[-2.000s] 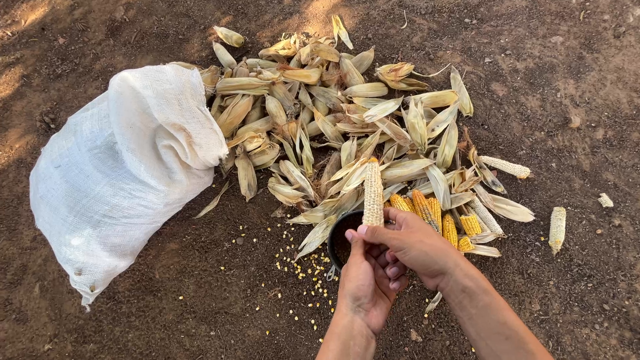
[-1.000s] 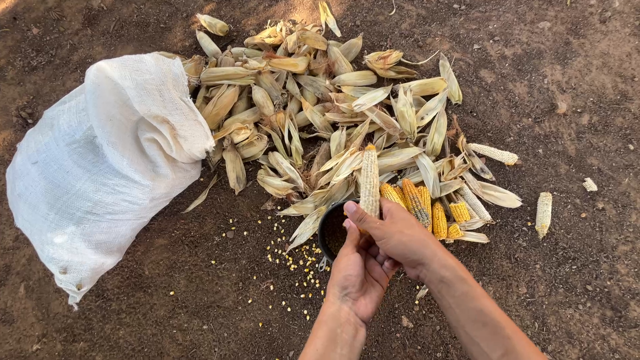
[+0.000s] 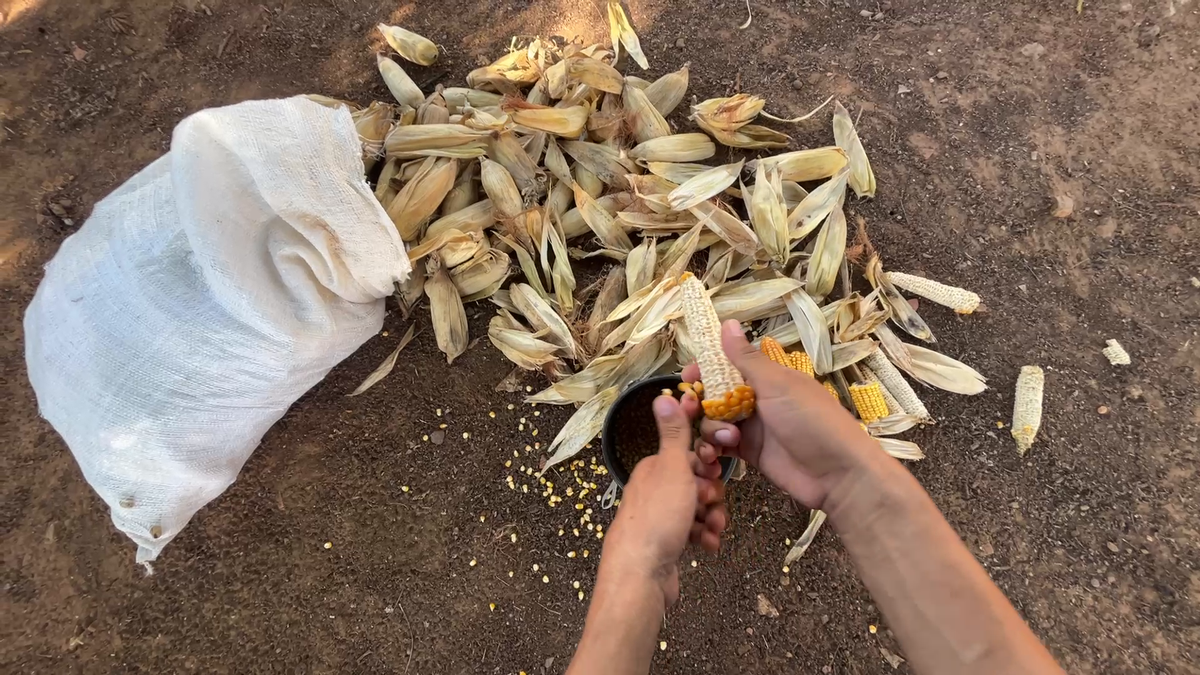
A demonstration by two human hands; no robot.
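Observation:
My right hand (image 3: 792,422) grips a mostly shelled corn cob (image 3: 710,342), tilted over a dark round container (image 3: 616,441); orange kernels remain at its lower end. Beside it, my left hand (image 3: 661,487) has its thumb raised and fingers curled, with a few loose kernels (image 3: 689,387) at the fingertips. Whether its fingers also touch the cob is hard to tell. The hands partly cover the container. Yellow corn ears (image 3: 869,400) with kernels lie just beyond my right hand, partly hidden by it.
A large heap of dry corn husks (image 3: 562,206) spreads across the dirt. A white woven sack (image 3: 216,300) lies at the left. Scattered kernels (image 3: 581,487) dot the soil near the container. Bare cobs (image 3: 1027,408) and a small cob piece (image 3: 1116,352) lie at the right.
The cob's lower end with orange kernels now shows, where the hands covered it before. My left hand has shifted lower against the cob, and its thumb has come away from it.

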